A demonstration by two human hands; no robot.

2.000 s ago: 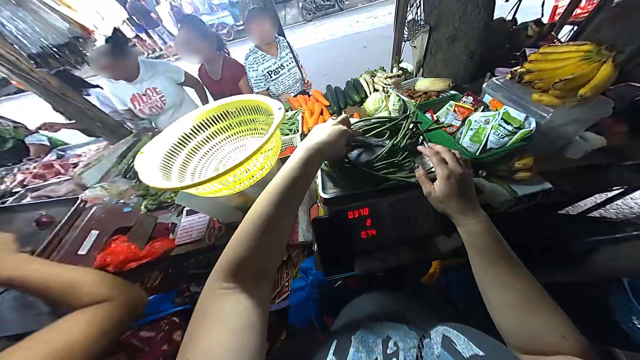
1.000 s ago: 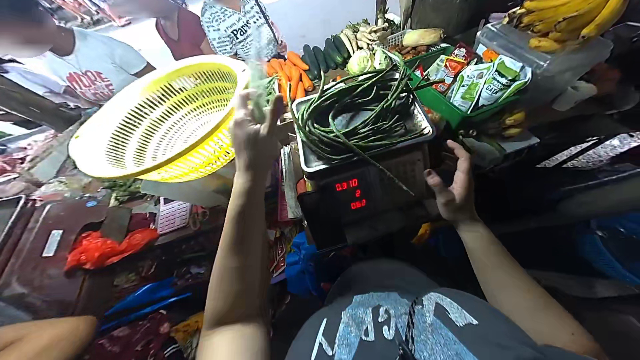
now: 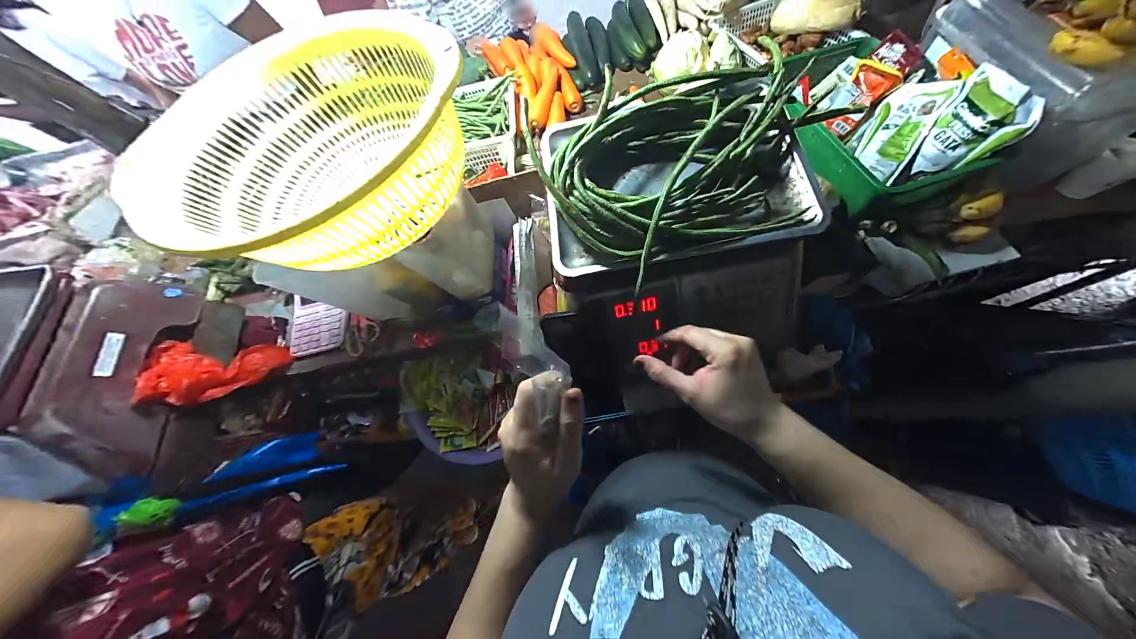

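A coiled bunch of long green beans [image 3: 621,209] lies in the metal tray [image 3: 821,217] of a digital scale, some ends over the rim. Below the tray, the scale's display [image 3: 637,324] shows red digits. My left hand [image 3: 540,435] is closed on a clear plastic bag [image 3: 531,342], which rises limp from the fingers left of the scale. In front of the display is my right hand [image 3: 710,368], fingers curled, thumb and fingertips a little apart and nothing seen between them.
A big yellow plastic basket [image 3: 390,209] stands at upper left. Behind the scale are carrots [image 3: 541,75], cucumbers [image 3: 612,40] and cabbage [image 3: 682,60]. A green crate [image 3: 865,182] of packets adjoins at right. A person's arm [image 3: 35,550] enters at lower left.
Both hands were at the beans two seconds ago. My left hand has since come down beside the scale with the plastic bag, and my right hand has moved to the display, whose digits have changed.
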